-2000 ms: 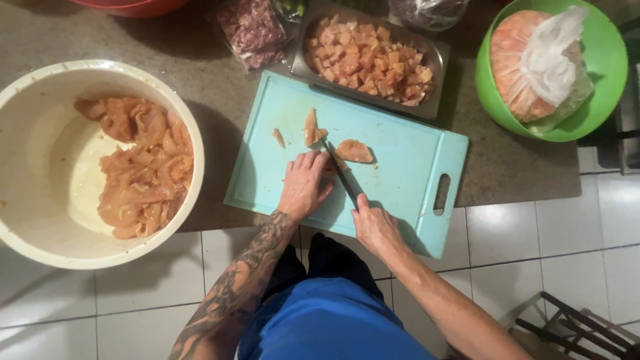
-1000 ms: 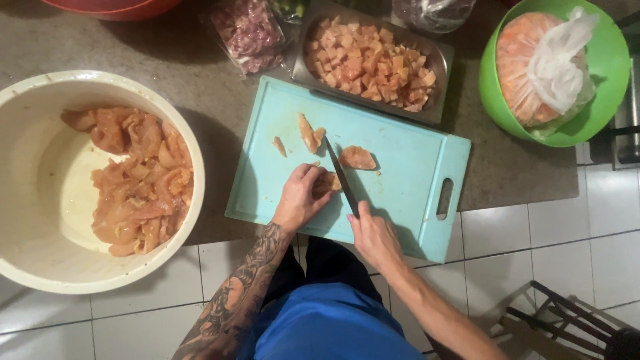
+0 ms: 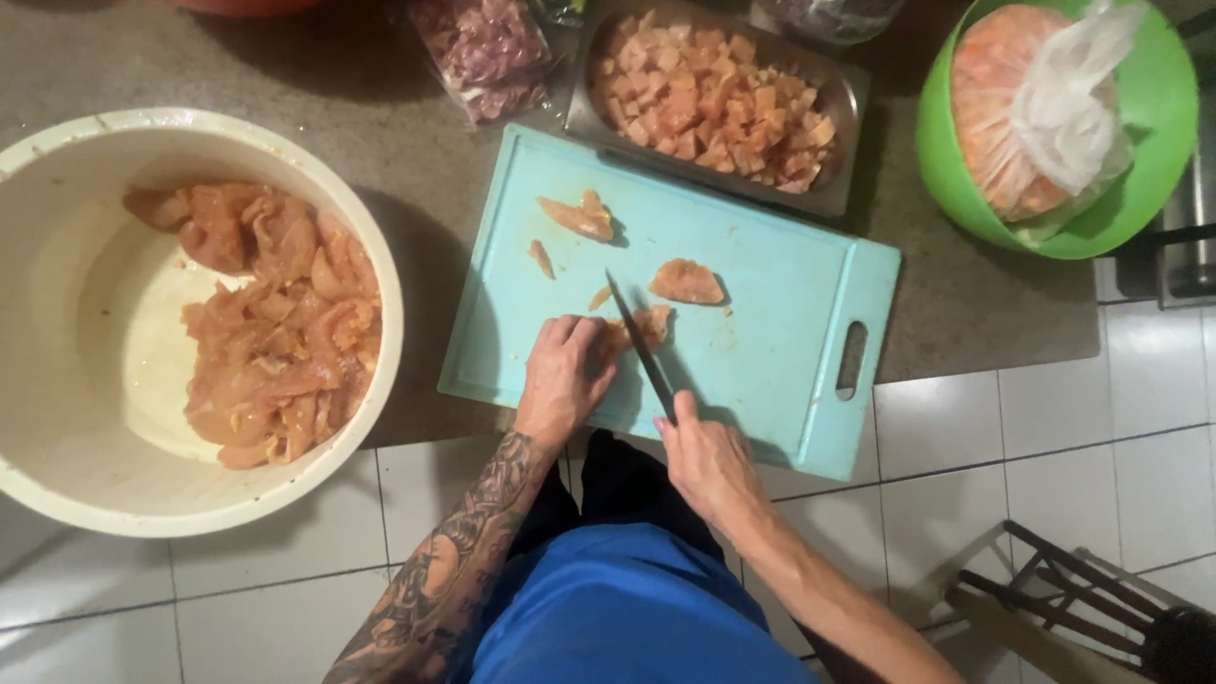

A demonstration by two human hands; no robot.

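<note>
A light-blue plastic cutting board (image 3: pixel 760 380) lies on the counter with several pieces of raw chicken on it. My left hand (image 3: pixel 562 380) presses its fingertips on a chicken piece (image 3: pixel 650 326) near the board's middle. In my right hand (image 3: pixel 705 456) is a dark-bladed kitchen knife (image 3: pixel 642 347), its blade lying across that piece and its tip pointing up and left. Farther up the board are a larger chicken strip (image 3: pixel 579 215) and a small sliver (image 3: pixel 541 257); another chicken piece (image 3: pixel 686 282) lies right of the knife.
A large cream tub (image 3: pixel 388 313) of raw chicken stands left. Behind the board, a metal pan (image 3: pixel 850 142) holds diced chicken, beside a plastic bag of reddish meat (image 3: pixel 480 57). A green bowl (image 3: pixel 936 161) with a tied bag is at right. The counter's front edge runs beneath the board.
The knife and my right hand have shifted slightly relative to the chicken under my left fingers. Compared with one second ago, that piece lies flatter and shows more to the blade's right.
</note>
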